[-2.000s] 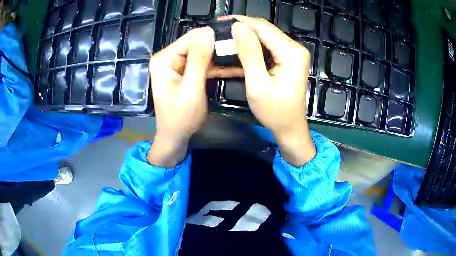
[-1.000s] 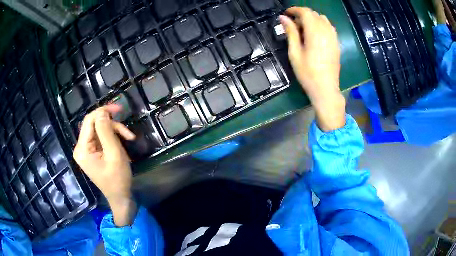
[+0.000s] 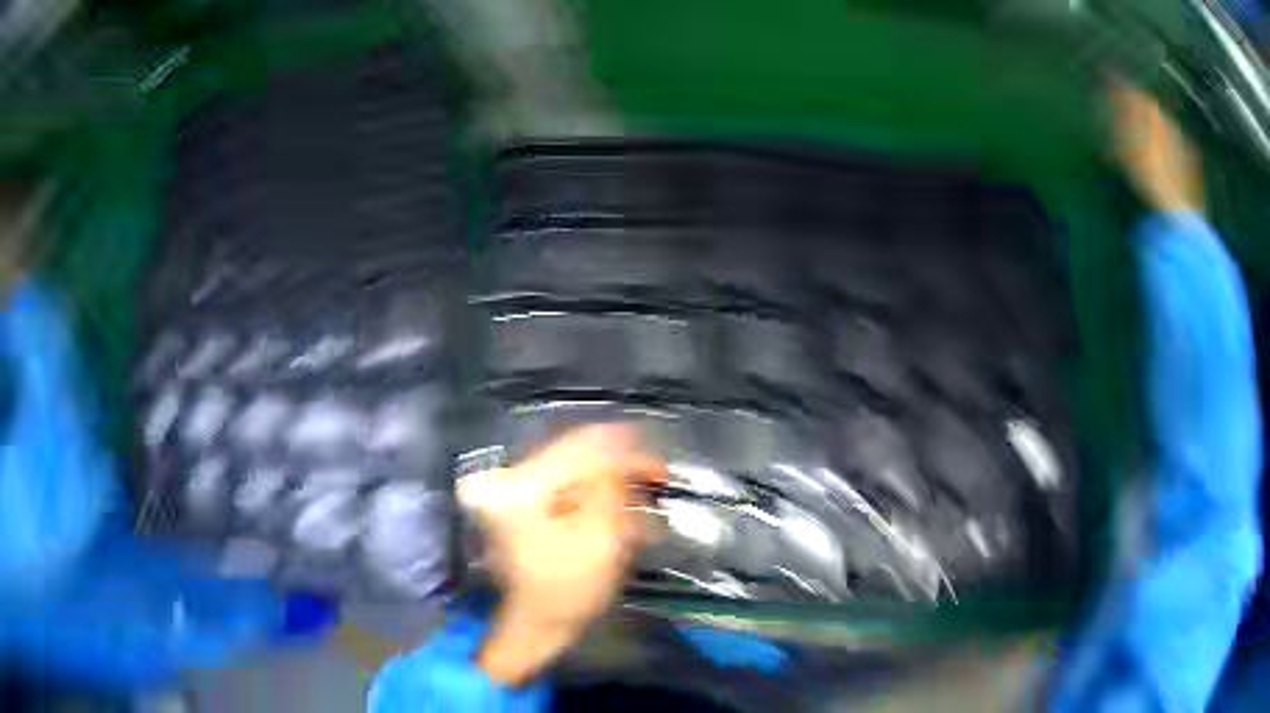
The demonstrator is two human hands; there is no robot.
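Observation:
The whole view is blurred by motion. A black tray (image 3: 780, 334) with grey squares in many pockets lies in front of me. My left hand (image 3: 564, 529) is over the tray's near left corner, fingers bent. Whether it holds a piece cannot be told. My right hand (image 3: 1159, 151) is stretched out to the far upper right, beyond the tray's right edge. It is small and blurred, and its fingers and anything in them cannot be made out.
A second black tray (image 3: 320, 418) with shiny pockets lies to the left. The green bench (image 3: 780, 70) shows behind the trays. Another person's blue sleeve (image 3: 56, 418) is at the left edge. A pale upright shape stands at the back.
The view has swung and blurred. My right hand has left the tray's right part and reached to the upper right. My left hand remains near the tray's near left corner.

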